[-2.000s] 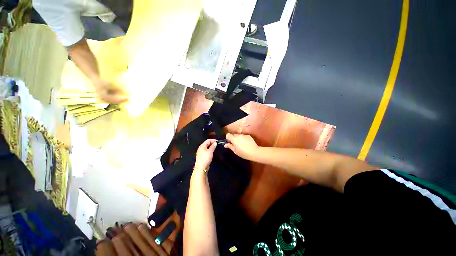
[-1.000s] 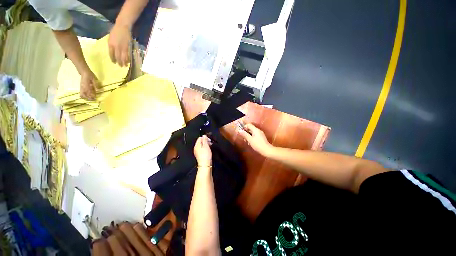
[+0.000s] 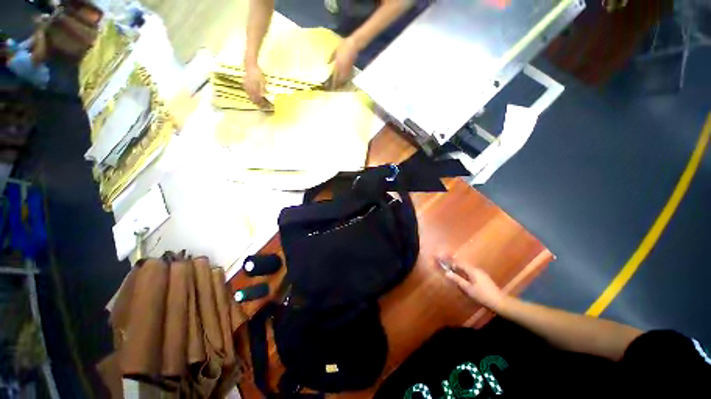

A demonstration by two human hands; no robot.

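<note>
A black bag [image 3: 343, 249] lies on the orange-brown wooden desk [image 3: 499, 241], with dark straps at its top end and a small pale label on its lower part. My right hand [image 3: 475, 284] is over the desk, right of the bag, with a small shiny thing [image 3: 446, 266] at its fingertips; it is too small to name. My left hand is not in view. Two black cylinders lie left of the bag, one with a white end [image 3: 263, 265] and one with a green-white end [image 3: 252, 292].
Curled brown leather pieces [image 3: 168, 319] lie at the lower left. Another person's hands [image 3: 257, 84] are on yellow sheets [image 3: 312, 128] on the adjoining white table. A white metal machine or table [image 3: 460, 70] stands beyond the desk. A yellow line [image 3: 655, 230] crosses the floor.
My left hand has left the bag and the picture. My right hand has moved away from the bag, keeping the shiny thing. The view has turned, and the bag shows more fully.
</note>
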